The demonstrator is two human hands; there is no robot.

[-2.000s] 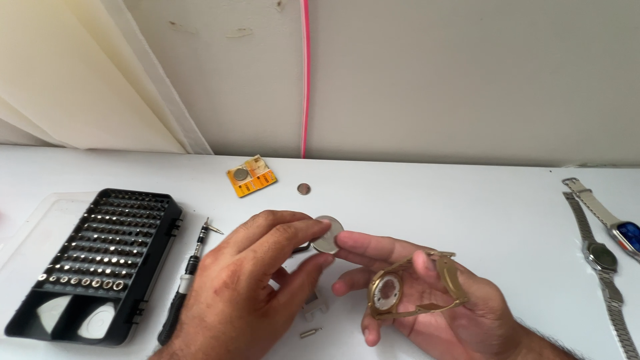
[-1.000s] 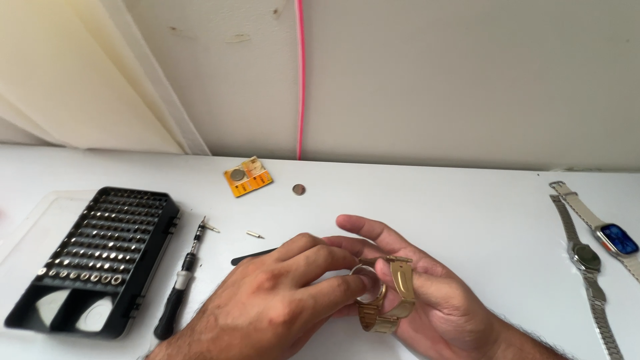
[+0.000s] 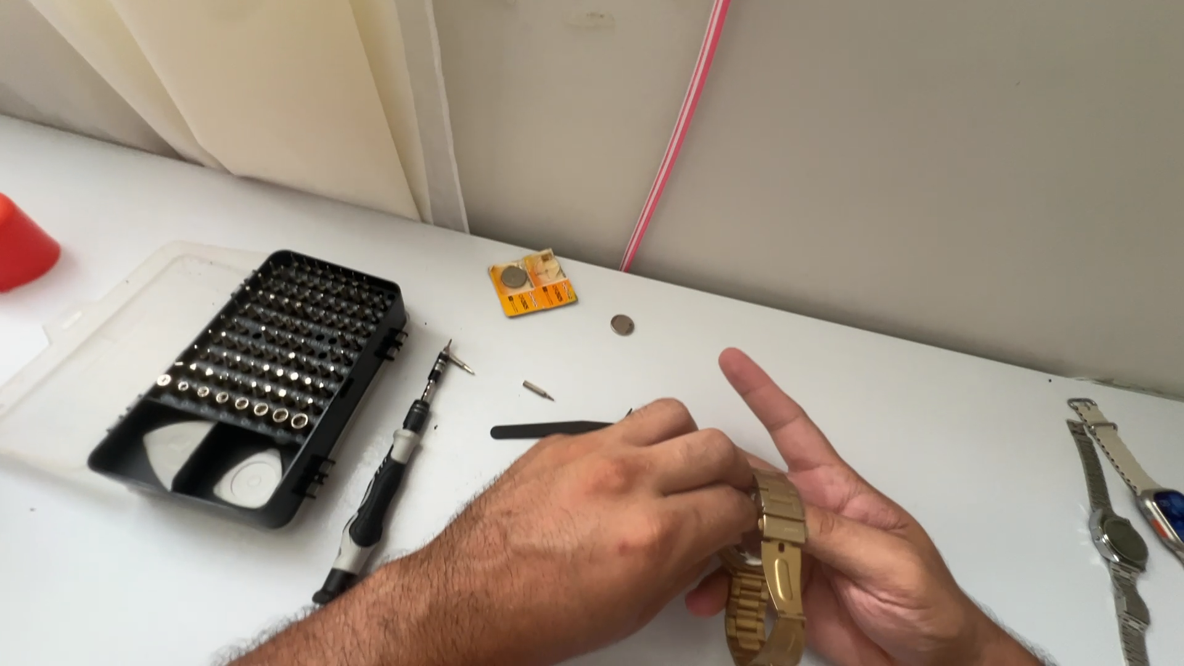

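Observation:
My right hand [image 3: 860, 546] holds a gold-tone metal-bracelet wristwatch [image 3: 782, 564] at the lower middle, its index finger raised. Curled over the watch case is my left hand [image 3: 638, 509], its fingertips hidden behind the bracelet; whether the disc seen earlier is under them cannot be told. Black tweezers [image 3: 550, 430] lie beyond my left hand, partly covered by it. A precision screwdriver [image 3: 384, 486] rests left of that hand, and a loose screwdriver bit [image 3: 537, 390] lies on the white table. Farther back are a button cell [image 3: 622, 325] and an orange battery blister card [image 3: 536, 296].
A black bit case [image 3: 268, 388] with a clear lid [image 3: 83, 351] stands at left, near a red object [image 3: 23, 245]. At right lie a silver metal-band watch [image 3: 1119, 541] and a smartwatch with a pale strap [image 3: 1124, 453]. A wall and curtain border the table's back.
My left hand has moved from the round metal disc, held at the right fingertips two seconds ago, onto the gold watch. The view has shifted somewhat.

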